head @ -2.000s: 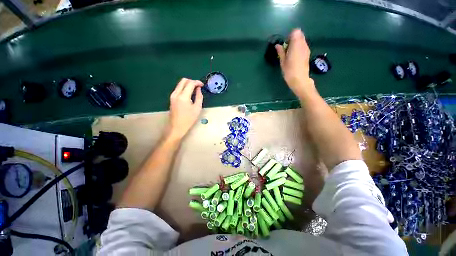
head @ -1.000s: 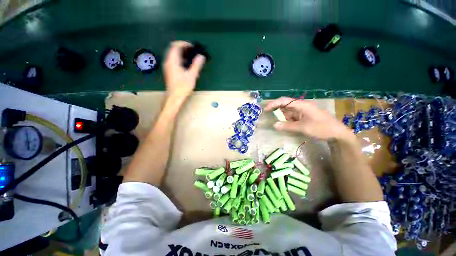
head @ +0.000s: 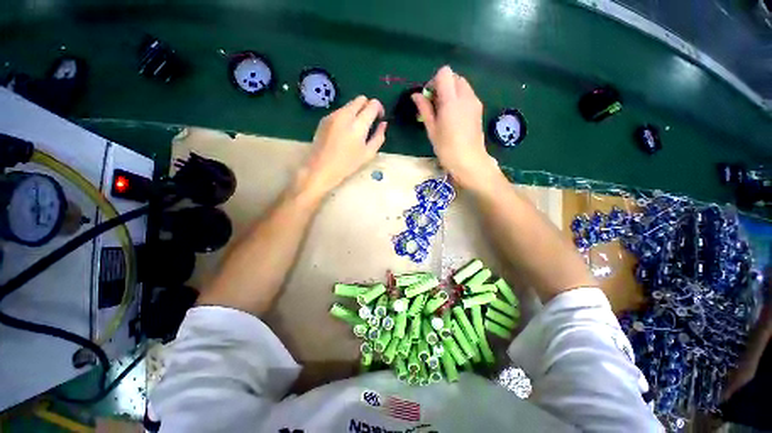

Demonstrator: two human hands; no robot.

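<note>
My right hand holds a green battery cell at the black round housing on the belt. Red wires stretch left from there. The fingers hide part of the cell and housing. My left hand is just left of the housing, thumb and fingertips close around a small dark patch; whether it grips something is unclear. A pile of green battery cells lies near my body. A short strip of blue-and-white circuit boards lies on the cardboard.
The green belt carries white-faced housings and dark ones, including one with a green cell. A white box with gauge and hoses stands left, beside black round parts. A wired-board heap lies right, near a person's arm.
My right hand has moved from over the cardboard up to the belt with the cell. My left hand has shifted right and nearer to my right hand. The view has turned and shifted.
</note>
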